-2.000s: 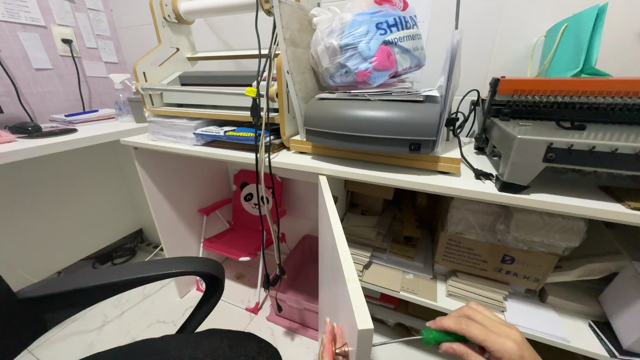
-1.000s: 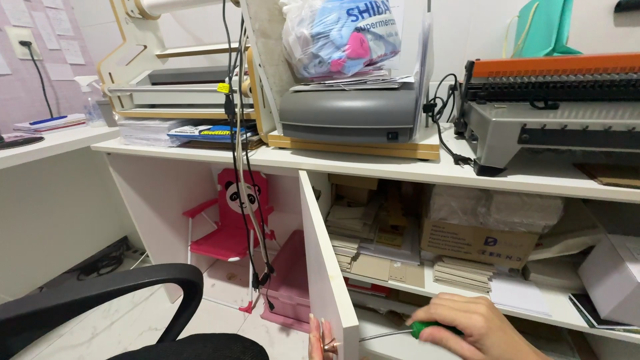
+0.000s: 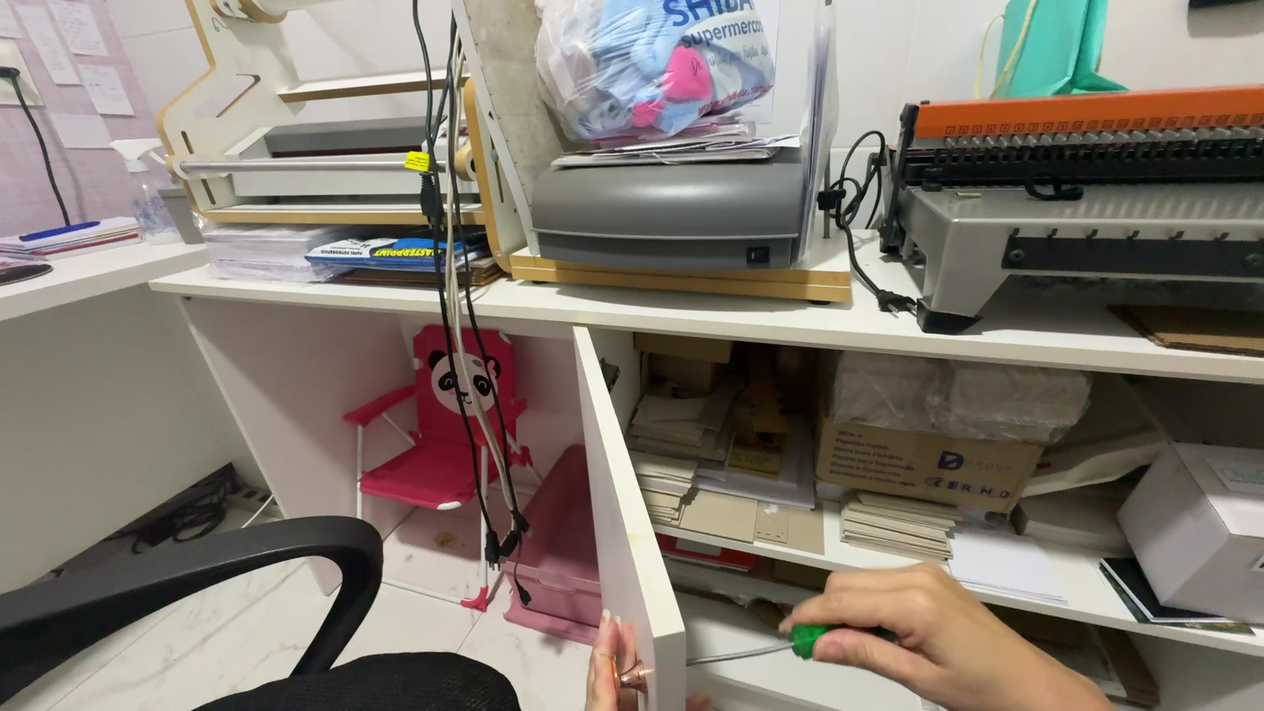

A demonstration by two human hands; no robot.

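My right hand (image 3: 908,632) grips a screwdriver by its green handle (image 3: 808,641); its thin metal shaft (image 3: 736,656) points left to the inner face of an open white cabinet door (image 3: 632,513). The tip is at the door's edge, and whether it sits in a screw is hidden. On the door's outer face, the fingers of my left hand (image 3: 602,667) hold a copper-coloured knob (image 3: 630,674). More fingertips of that hand show below the door's edge.
Right of the door, shelves hold cardboard pieces (image 3: 894,523), a carton (image 3: 918,459) and a white box (image 3: 1195,523). Left are a pink child's chair (image 3: 425,474), a pink bin (image 3: 558,563), hanging cables (image 3: 454,296) and a black chair armrest (image 3: 336,538). Machines stand on the counter (image 3: 553,301).
Both hands stay at the door, the right on the screwdriver and the left at the knob. The view has shifted slightly.
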